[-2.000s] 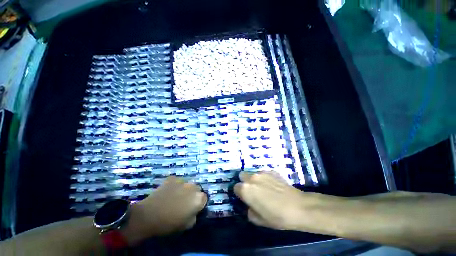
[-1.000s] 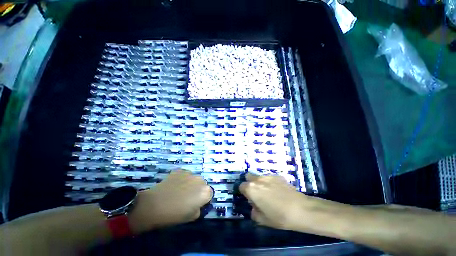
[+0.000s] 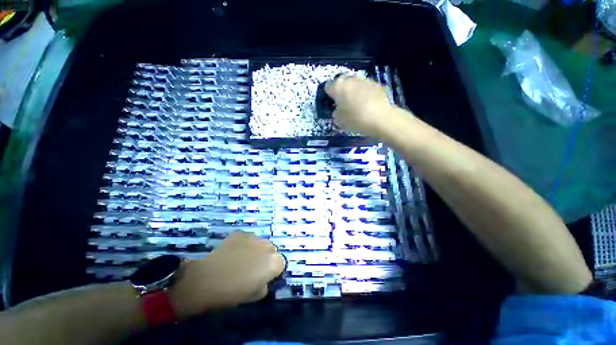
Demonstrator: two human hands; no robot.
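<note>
Silver notched metal strips (image 3: 196,162) lie in close rows in a large black tray (image 3: 466,101). A shallow black box (image 3: 287,143) full of small white parts (image 3: 284,101) sits on the strips at the back. My right hand (image 3: 358,101) reaches into the box, its black-covered fingertips at the white parts; whether it pinches one cannot be seen. My left hand (image 3: 236,269), with a watch on the wrist, rests with curled fingers at the left end of the nearest strip (image 3: 307,291). Its fingertips are mostly hidden, so its grip cannot be told.
A crumpled clear plastic bag (image 3: 540,81) and a white cloth-like item (image 3: 458,23) lie on the green surface right of the tray. Part of another load of silver strips (image 3: 604,236) shows at the right edge. The tray's raised rim surrounds the strips.
My right hand has moved up and away from the near strips to the box of white parts. My left hand stays at about the same place.
</note>
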